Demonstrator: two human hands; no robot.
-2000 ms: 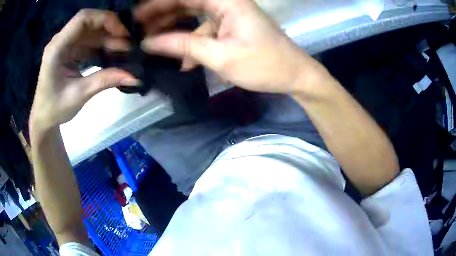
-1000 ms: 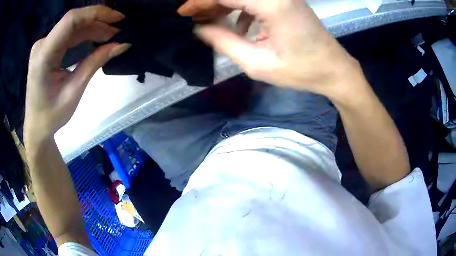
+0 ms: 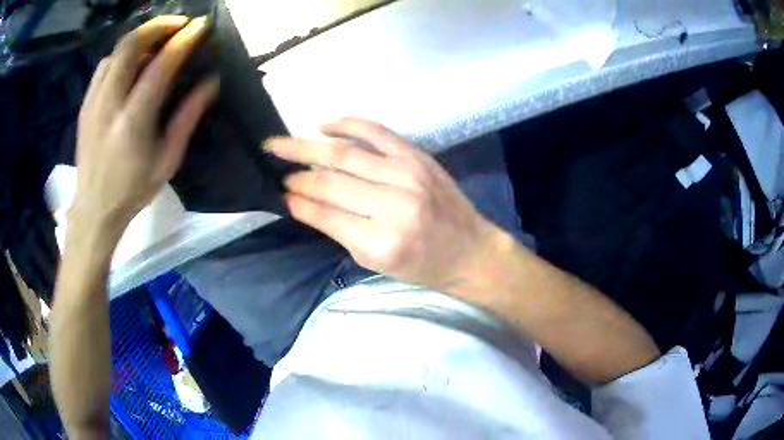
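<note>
A black cloth piece [image 3: 225, 163] lies on the white sewing table [image 3: 361, 77] near its front edge, its upper end reaching towards the machine. My left hand [image 3: 142, 120] is on the cloth's upper left part, fingertips at its folded edge by the machine; whether it pinches the cloth is hard to tell. My right hand [image 3: 387, 198] has its fingertips on the cloth's right edge, with the fingers nearly straight. The needle area is not clearly visible.
A lit yellowish machine plate [image 3: 301, 19] lies at the far edge. A white scrap [image 3: 597, 47] is on the table at right. A blue basket [image 3: 142, 369] with mixed scraps stands below left. Black and white pieces [image 3: 756, 129] are heaped below right.
Both hands held the black cloth up and worked at it; now it is down on the table, with my left hand near the machine and my right hand lower at its right edge.
</note>
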